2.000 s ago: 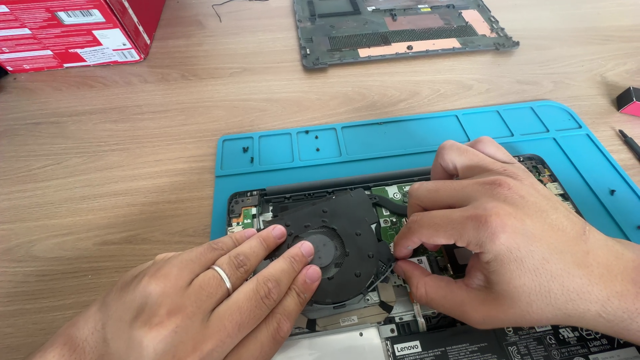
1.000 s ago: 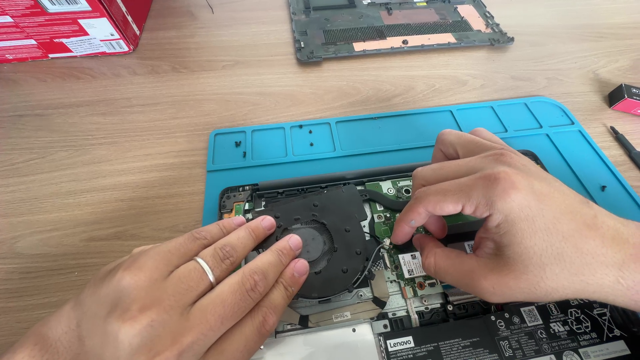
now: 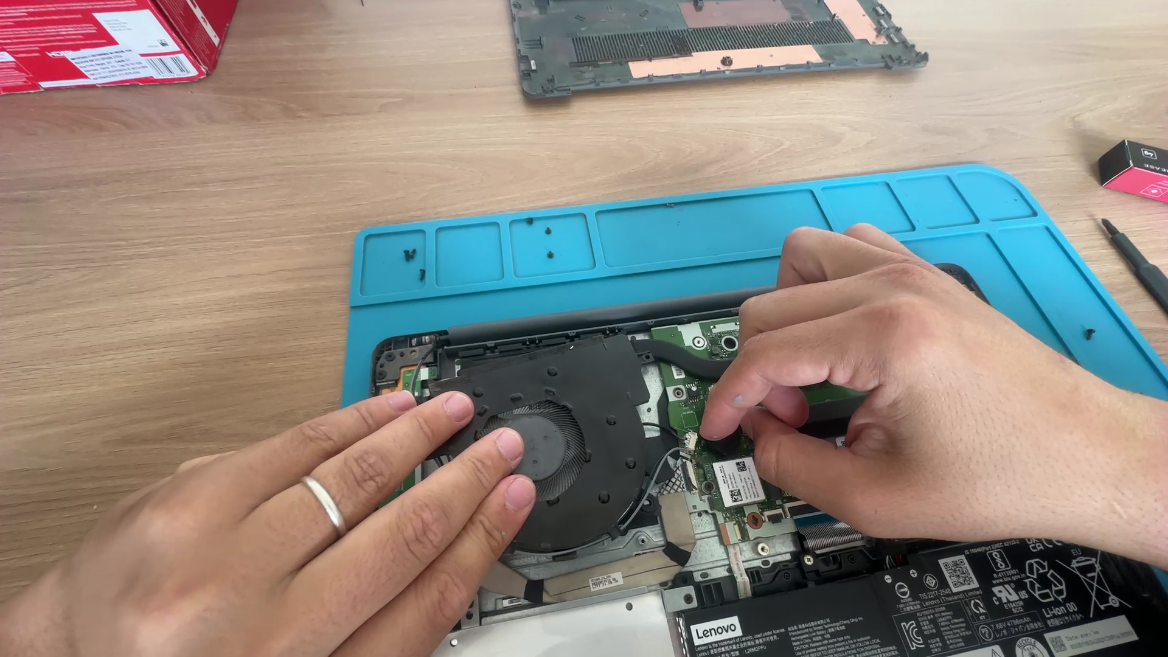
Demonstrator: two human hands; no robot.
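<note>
An opened laptop lies with its inside facing up. My left hand (image 3: 392, 511), a ring on one finger, rests with spread fingertips on the black cooling fan (image 3: 598, 456). Over the green motherboard (image 3: 689, 365), my right hand (image 3: 876, 383) has its thumb and index finger bent close together near a small black part (image 3: 724, 444); whether they pinch it cannot be told. Beside these fingertips are a small white cable connector (image 3: 691, 442) and the wireless card with a white label (image 3: 737, 481). The Lenovo battery (image 3: 803, 611) lies along the lower edge, beside a silver metal plate (image 3: 575, 634).
The laptop sits on a blue silicone work mat (image 3: 474, 297) whose compartments hold small screws (image 3: 410, 255). Beyond it lies the laptop's bottom cover (image 3: 721, 55). A red box (image 3: 109, 41) stands at upper left; a small black and pink box (image 3: 1136, 171) and a dark pen-like tool (image 3: 1136, 265) lie at right.
My right thumb and index finger have shifted a little up and away from the fan's edge, where they were two seconds ago. The connector beside them is now uncovered. My left hand stays on the fan.
</note>
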